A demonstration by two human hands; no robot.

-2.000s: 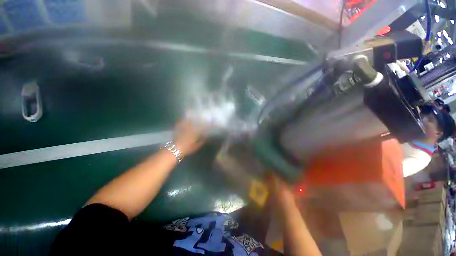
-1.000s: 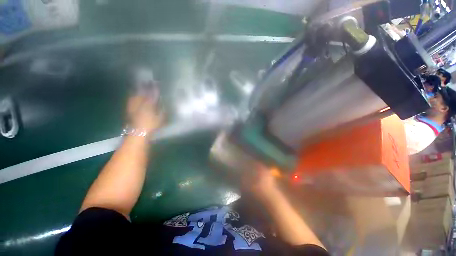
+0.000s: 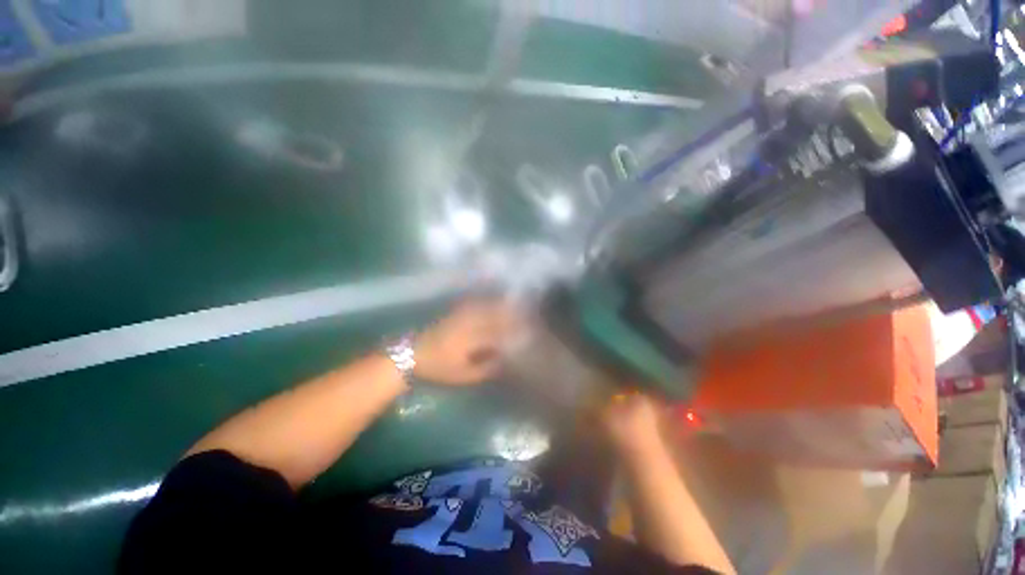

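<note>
My left hand (image 3: pixel 466 339) is at the left side of the fixture (image 3: pixel 551 365), below the machine's green head (image 3: pixel 624 337). Its fingers are blurred and I cannot tell whether they hold a part. My right hand (image 3: pixel 632 421) is at the fixture's right end, by a small orange-yellow piece (image 3: pixel 620 399); its fingertips are blurred. Pale plastic loops lie on the green surface, one (image 3: pixel 313 151) at the upper left, one (image 3: pixel 596 183) near the machine, and one (image 3: pixel 8 242) cut off by the left edge.
The grey machine body (image 3: pixel 776 264) slants up to the right, with a black block and hoses. An orange-topped cabinet (image 3: pixel 815 365) with a red light (image 3: pixel 691 419) stands to the right. Cardboard cartons (image 3: pixel 950 505) are at the lower right. A person's pale sleeve (image 3: pixel 955 331) shows beyond.
My left hand has moved right, from the loops on the green surface to the fixture. My right hand has shifted slightly right in the picture. The view has also shifted slightly.
</note>
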